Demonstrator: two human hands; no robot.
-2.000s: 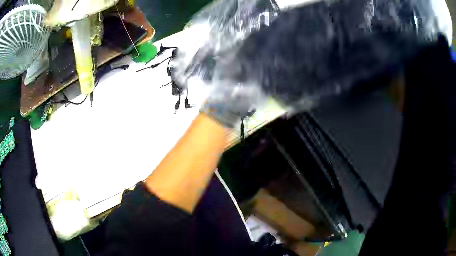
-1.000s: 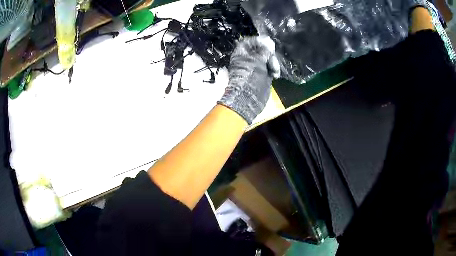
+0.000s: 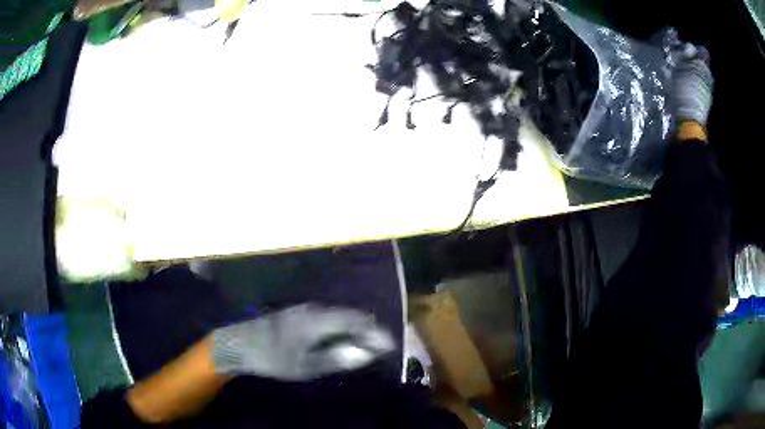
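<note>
A tangled pile of black cables (image 3: 457,59) lies on the white surface (image 3: 252,151) at the upper right. One cable end hangs near the front edge. A clear plastic bag (image 3: 625,109) lies at the right with its mouth open toward the pile, and black cables show at its mouth. My right hand (image 3: 692,88), in a grey-white knit glove, grips the bag's far end. My left hand (image 3: 302,342), in a like glove, is blurred, in front of my body below the bench edge. It appears to hold nothing, its fingers partly curled.
A pale block-like thing (image 3: 94,238) sits at the surface's left front corner. A black tray or mat (image 3: 23,167) stands at the left with teal boards (image 3: 25,69) beyond it. Large black sheets (image 3: 579,260) and brown cardboard (image 3: 453,343) are below the bench. Blue bins (image 3: 54,356) show at lower left.
My left hand has left the bag and cables and moved down toward my body. My right hand has pulled the bag's end right, and more cables lie spread on the surface. The view has shifted.
</note>
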